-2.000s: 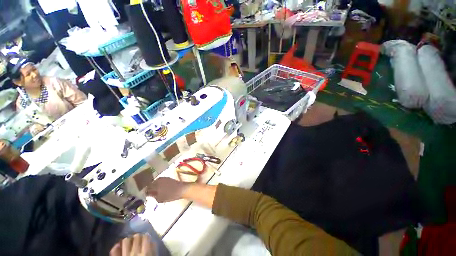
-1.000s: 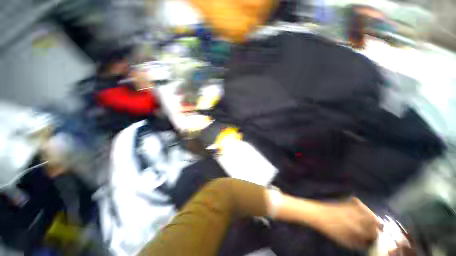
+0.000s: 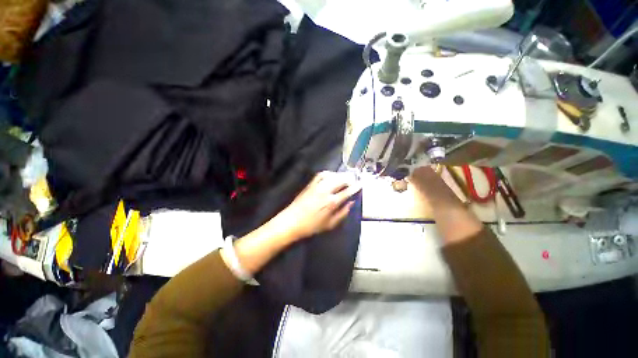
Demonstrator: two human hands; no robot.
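Observation:
The black garment [image 3: 301, 259] lies from the heap on the left across the white table to the needle area, with red marks near its middle. My left hand [image 3: 325, 203] presses and pinches its edge beside the needle area; a small pale bit shows at the fingertips. My right hand [image 3: 423, 183] is behind the head end of the sewing machine [image 3: 462, 133], its fingers mostly hidden, so its grip cannot be told. Scissors with a red loop [image 3: 479, 185] and dark red snips [image 3: 509, 194] lie under the machine arm, right of my right hand.
The white table [image 3: 182, 241] runs across the view. Yellow stickers or tags [image 3: 126, 234] are at its left part. Another pair of scissors [image 3: 19, 241] seems to lie at the far left. A white cloth [image 3: 371, 328] lies below the table edge. A thread guide [image 3: 580, 89] sits on the machine top.
The view has swung from the machine to the garment heap on the left, then back to the needle area. My left hand is now on the garment edge at the needle area.

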